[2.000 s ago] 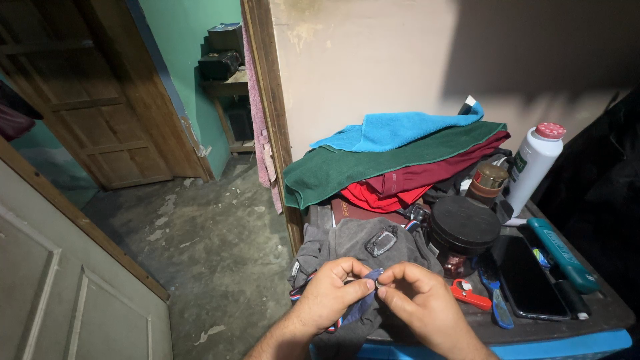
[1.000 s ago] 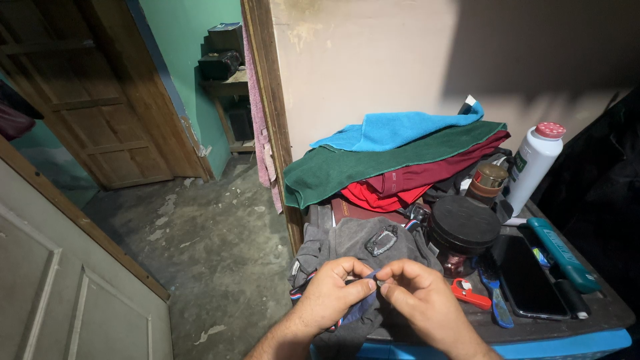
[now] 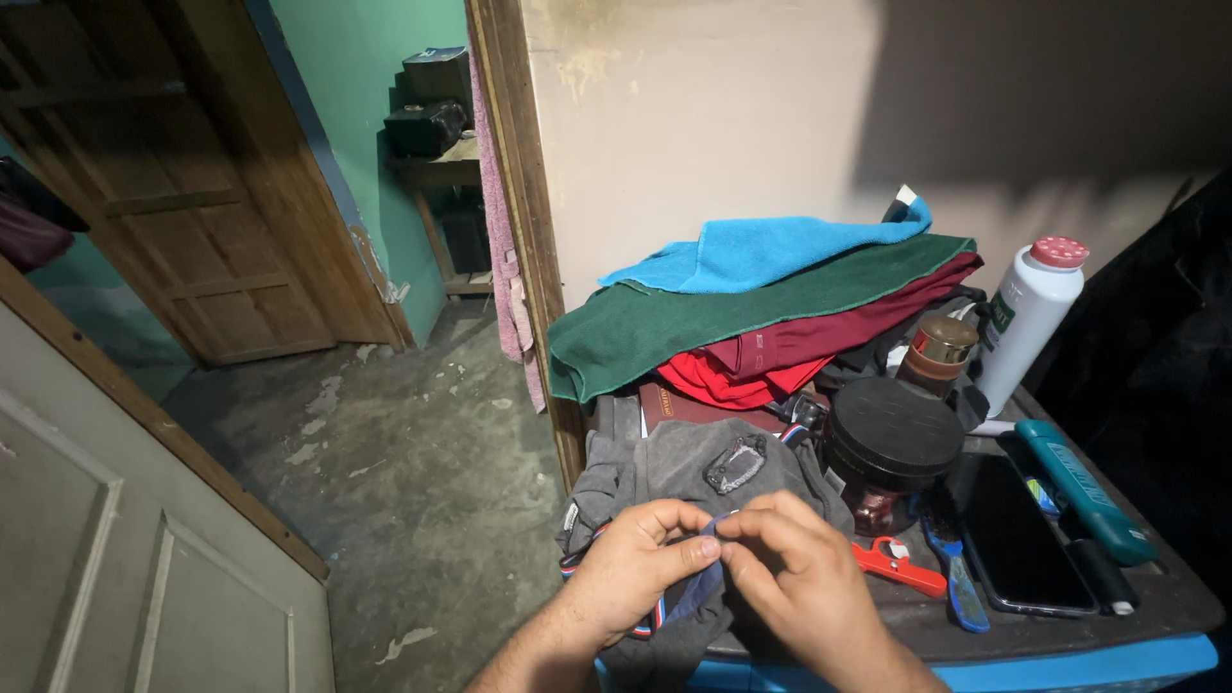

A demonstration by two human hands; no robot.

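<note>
My left hand (image 3: 643, 568) pinches a piece of blue fabric (image 3: 701, 589) between thumb and index finger. My right hand (image 3: 804, 568) meets it at the fabric's upper edge, thumb and fingertips pinched together there; whether anything small is between them is hidden. Beneath both hands lies a crumpled dark grey garment (image 3: 664, 462) with red, white and blue striped trim and a dark patch (image 3: 736, 464) on it. Just right of my right hand is a red plastic tool (image 3: 900, 568), beside a blue-handled brush (image 3: 955, 577).
Folded blue (image 3: 770, 252), green (image 3: 731, 332) and maroon cloths (image 3: 857, 313) are piled behind the garment. A black-lidded jar (image 3: 895, 428), white bottle (image 3: 1030, 318), smartphone (image 3: 1020, 534) and teal bottle (image 3: 1083, 491) stand or lie at right. A wooden post (image 3: 525, 212) rises at left.
My right hand's fingers have shifted slightly at the fabric's edge. Both hands remain together over the grey garment.
</note>
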